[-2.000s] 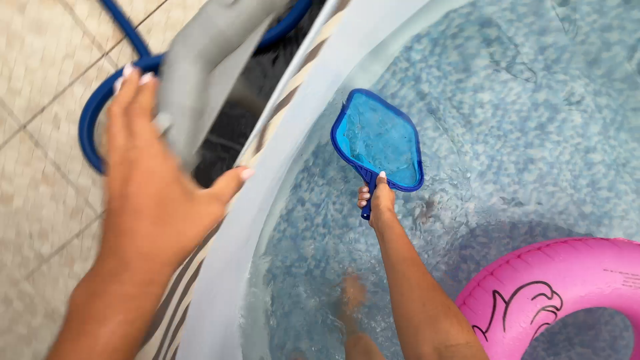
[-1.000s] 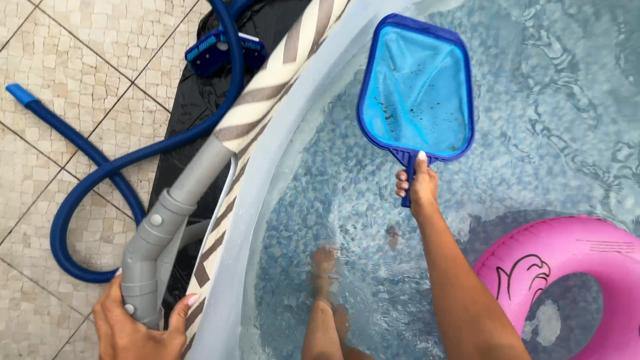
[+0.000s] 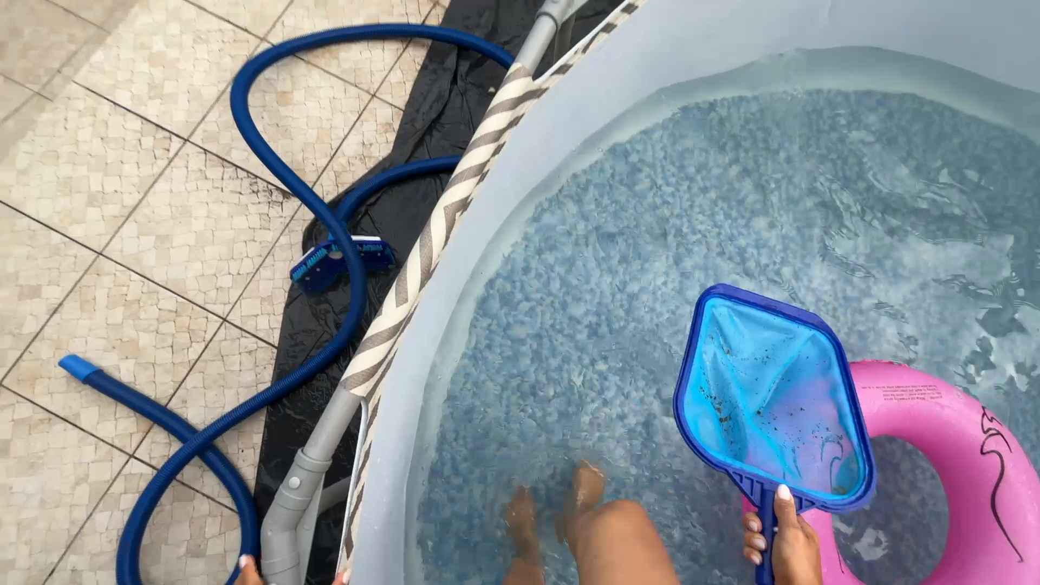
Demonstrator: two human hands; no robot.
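Note:
My right hand (image 3: 792, 540) is closed around the short handle of a blue pool skimmer net (image 3: 772, 398) at the lower right. Dark specks of debris lie on its light blue mesh, and the net is held above the water, partly over the pink inflatable ring (image 3: 975, 463). Only fingertips of my left hand (image 3: 249, 571) show at the bottom edge, beside the blue pool hose (image 3: 252, 520) and the grey frame pipe (image 3: 286, 520); whether it grips anything cannot be told.
The pool wall's rim (image 3: 455, 244) runs diagonally. Outside it, a blue vacuum head (image 3: 341, 260) lies on black sheeting (image 3: 431, 106), with the hose looped across stone tiles (image 3: 138, 211). My legs (image 3: 621, 544) are in the pool water.
The skimmer net in my right hand has moved down towards the pink ring and now overlaps it. My left hand has gone mostly out of view. The view has shifted.

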